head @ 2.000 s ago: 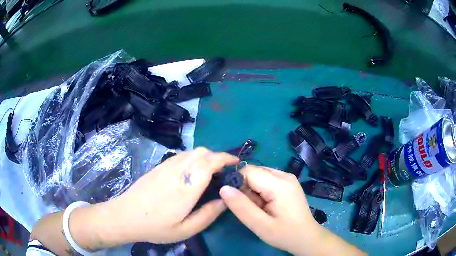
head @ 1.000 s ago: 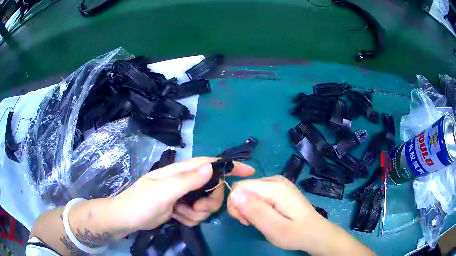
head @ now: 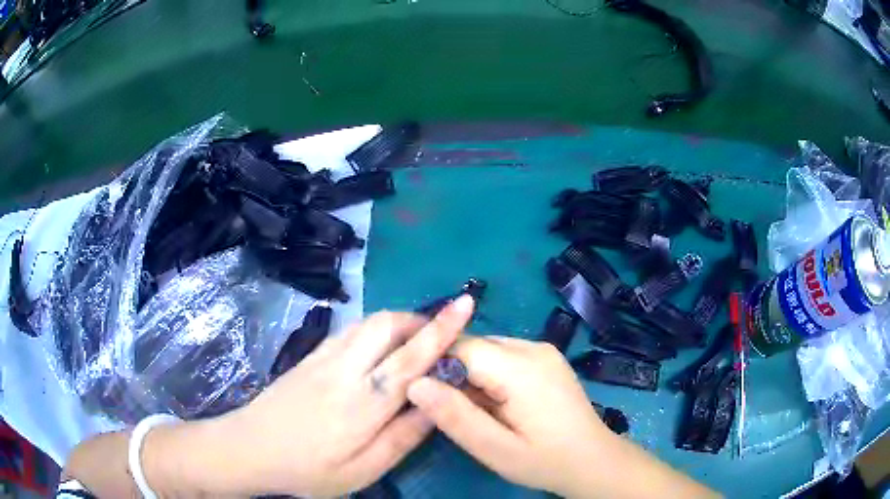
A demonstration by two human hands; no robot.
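Observation:
My left hand (head: 332, 400) and my right hand (head: 527, 404) are together at the lower middle, over the teal bench top. They hold a black part (head: 450, 370) between them. Only its rounded end shows between the fingers; the rest is hidden by my left hand. My left index finger points up beside another black piece (head: 473, 287) lying on the bench. No wire shows clearly at the fingertips.
A plastic bag (head: 195, 322) with heaped black pieces (head: 283, 210) lies at left on a white sheet (head: 353, 292). More black pieces (head: 625, 283) lie at right, beside a red-handled tool (head: 739, 326) and an aerosol can (head: 815, 283). A black headband (head: 695, 58) lies on the green belt.
A second ago the hands were apart with a thin wire between them; now they have closed together around the part. The headbands on the belt have shifted left in view.

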